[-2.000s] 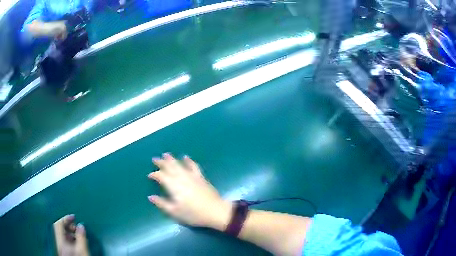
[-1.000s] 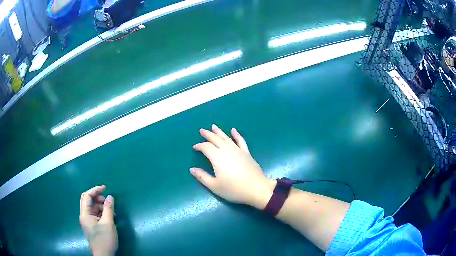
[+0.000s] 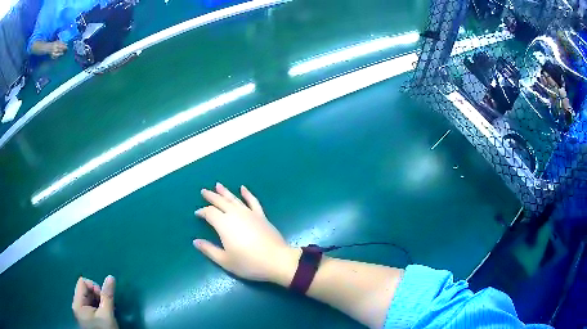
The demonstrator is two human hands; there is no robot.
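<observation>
My right hand rests palm down on the glossy green bench, fingers spread, holding nothing. A dark maroon strap with a thin black cord is around its wrist. My left hand is at the bottom left, cut off by the lower edge. Its fingers are curled with the thumb and a finger apart, and nothing shows in it.
A long white rail crosses the bench. Across it at the upper left, a person's hand is beside a black unit. A wire-mesh rack stands at the right, with dark parts and cables behind its mesh.
The view has swung, so both hands and the bench sit lower and further left than one second ago. The other person's hand now shows. My right hand stays spread on the bench.
</observation>
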